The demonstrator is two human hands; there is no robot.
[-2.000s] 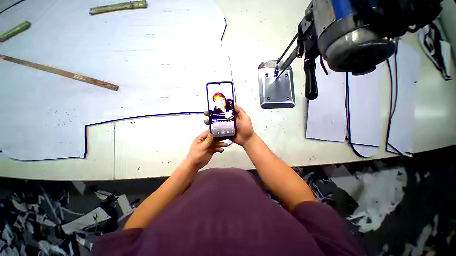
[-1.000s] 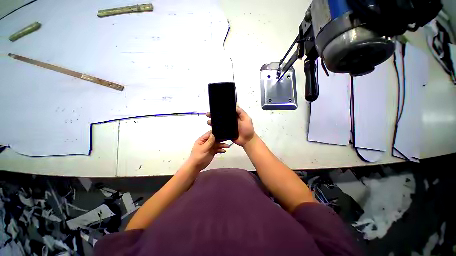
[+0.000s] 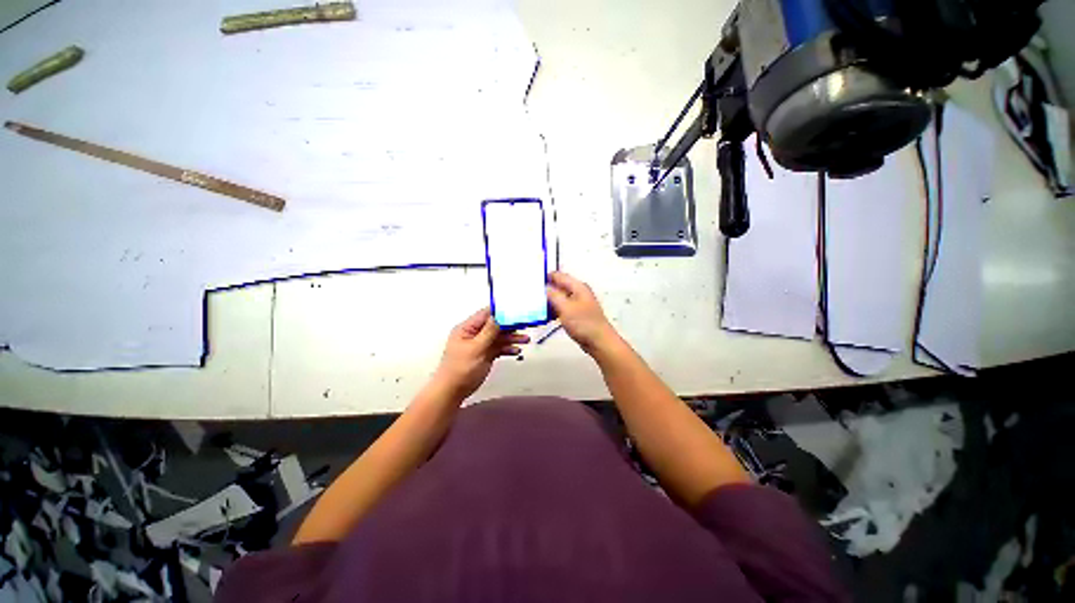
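Observation:
A smartphone (image 3: 516, 262) with a bright, nearly white screen is held upright in front of me, over the table edge of the fabric lay. My left hand (image 3: 472, 351) grips its lower left corner, with fingers behind it. My right hand (image 3: 575, 309) is at its lower right edge, fingertips touching the side. The fingers behind the phone are partly hidden.
The cutting machine (image 3: 831, 106) stands right, its base plate (image 3: 654, 212) on the pale table (image 3: 389, 353). Cut bundles (image 3: 772, 253) lie beyond it. The fabric lay (image 3: 389, 153) bears a wooden strip (image 3: 153, 169) and weights (image 3: 289, 17). Scraps (image 3: 206, 516) cover the floor.
The phone screen went from a picture to black and is now bright white. My right hand has shifted from behind the phone to its lower right edge. The view has shifted slightly.

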